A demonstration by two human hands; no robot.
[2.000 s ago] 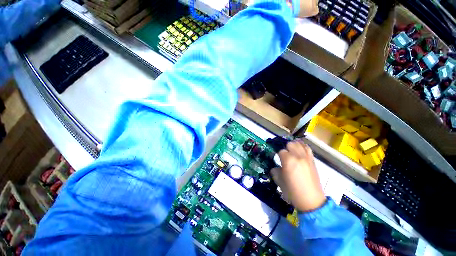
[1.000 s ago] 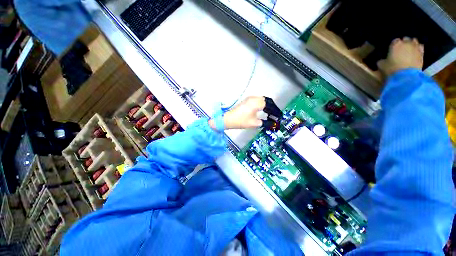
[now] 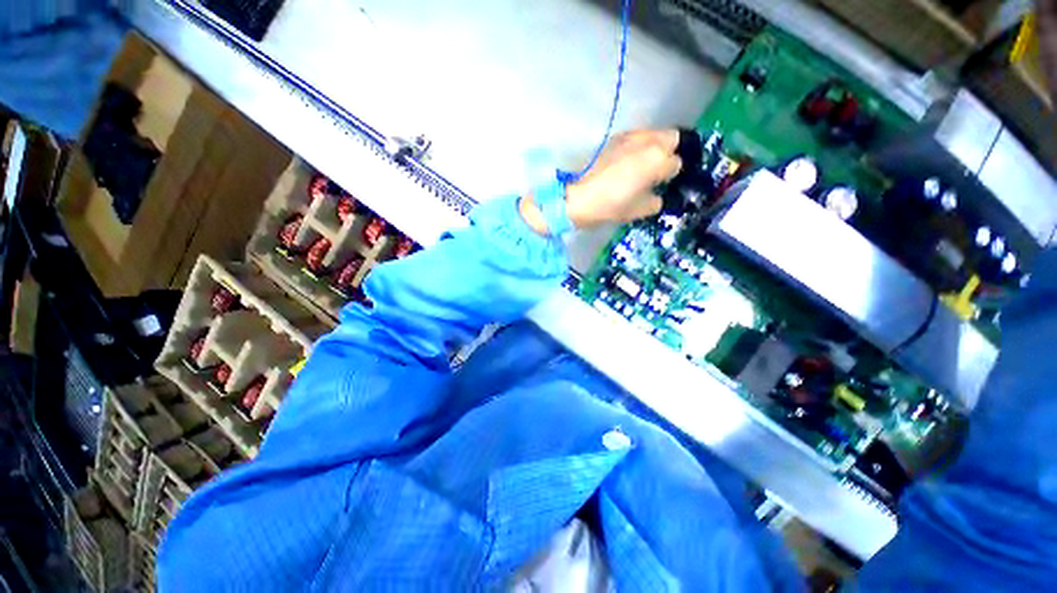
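The green circuit board (image 3: 771, 104) lies on the line, crowded with parts, a long white-silver heatsink (image 3: 811, 249) across it. Round capacitors (image 3: 840, 203) stand beside the heatsink. My left hand (image 3: 620, 180), with a blue strap at the wrist, is at the board's left end, fingers bent and pointing down. Black at its fingertips merges with dark parts; whether it is finger covers or a held piece cannot be told. My right hand is not in view; only its blue sleeve shows at the right edge.
Metal chain rails (image 3: 336, 110) edge the pale line. Beige trays (image 3: 261, 336) of red coils and an open carton (image 3: 191, 174) with black parts stand at the left. A blue cord (image 3: 620, 81) runs up from my wrist. Another person's blue sleeve (image 3: 58, 58) shows top left.
My left hand has come back from the shelf to the board's left end and stays there. My right hand went from the board to a shelf carton, then out of view. The view has shifted.
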